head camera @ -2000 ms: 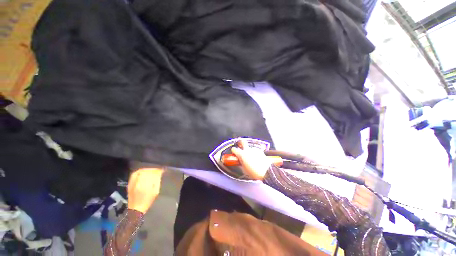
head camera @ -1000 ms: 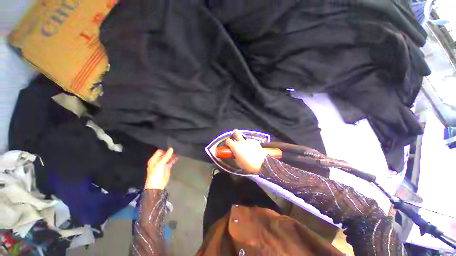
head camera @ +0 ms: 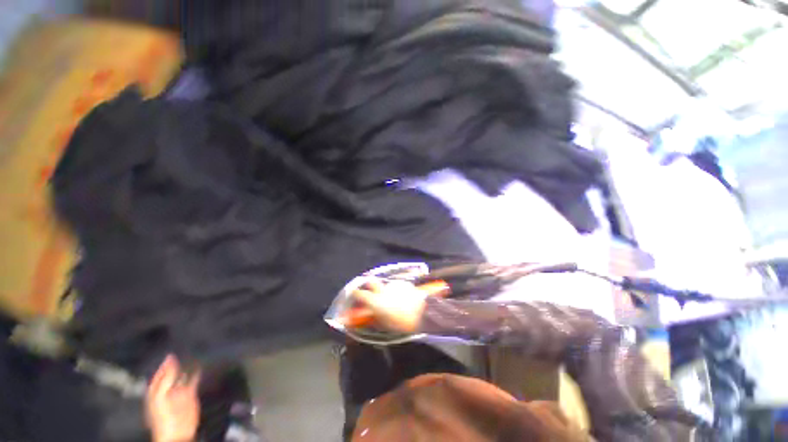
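A black garment piece [head camera: 233, 250] lies in soft folds over the table, its near edge running along the table's front. My right hand [head camera: 393, 307] is closed on the orange handle of the steam iron [head camera: 347, 302], whose pointed tip faces left at the cloth's near edge. A thick dark hose [head camera: 553, 269] runs from the iron to the right. My left hand [head camera: 175, 400] is at the lower left by the garment's near edge, blurred; whether its fingers grip the cloth cannot be told.
A pile of black garments [head camera: 432, 78] lies at the far side. The lavender table cover [head camera: 497, 220] shows between the pile and the hose. A brown carton [head camera: 43, 155] stands at the left. Dark cloth [head camera: 52, 401] lies at lower left. Bright windows are at upper right.
The view has swung and blurred. My left hand has moved left and down along the garment's edge, away from the iron. My right hand still holds the iron near the cloth's front edge.
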